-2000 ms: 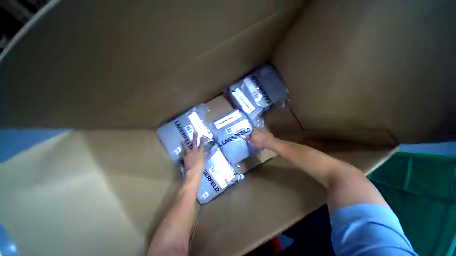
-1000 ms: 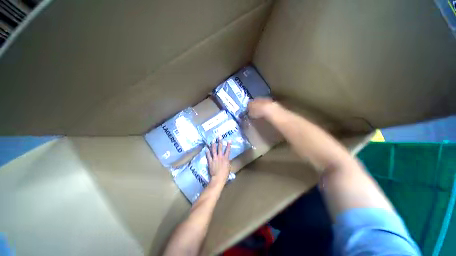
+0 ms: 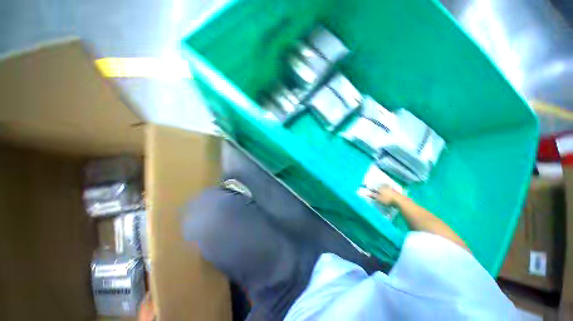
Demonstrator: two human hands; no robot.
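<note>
Several polybagged garment packs lie in the green bin, blurred. My right hand is in the bin at its near side, with its fingers on a white and silvery pack; whether they are closed on it cannot be told. At left, the open shipping carton holds silvery packs on its floor. My left hand shows only as a small part at the carton's inner wall, cut off by the bottom edge; its fingers are hidden.
My legs are between the carton and the bin. A raised carton flap is at upper left. A yellow lane line crosses the shiny floor behind. Brown closed cartons stand right of the bin, near something red.
The view has swung right from the carton to the green bin. My right hand has left the carton and is now in the bin. My left hand is off the packs, near the carton wall.
</note>
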